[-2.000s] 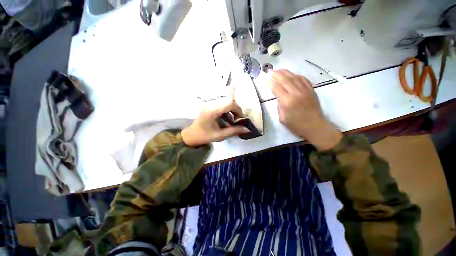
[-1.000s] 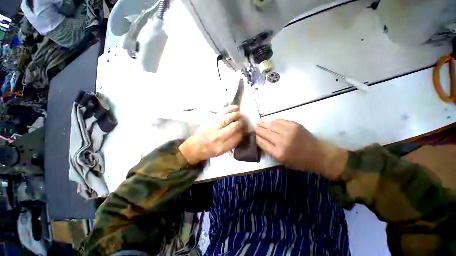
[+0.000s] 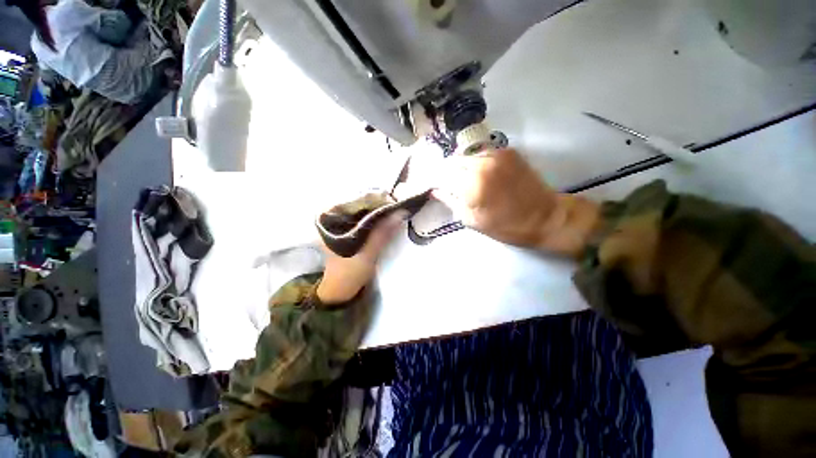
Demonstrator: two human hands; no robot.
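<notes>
A dark brown cuff band (image 3: 347, 234) with a paler inside stands as an open loop left of the needle area. My left hand (image 3: 356, 267) holds it from below; its fingers are partly hidden by the band. My right hand (image 3: 508, 199) is closed at the band's right end, beside the presser foot (image 3: 438, 143), with its fingertips washed out by glare. The pale cloth (image 3: 288, 268) of the piece lies left of my left hand. The sewing machine head (image 3: 358, 54) is above both hands.
A thin pointed tool with a white handle (image 3: 640, 139) lies right of the needle. Folded pale pieces with dark bands (image 3: 170, 277) lie far left. A white lamp (image 3: 222, 121) hangs at upper left. A cream ribbed knob (image 3: 472, 136) is near my right fingers.
The band has been lifted and turned from near the table's front edge up toward the needle, its loop now opening leftward. My right hand has moved up to the presser foot. The view has shifted.
</notes>
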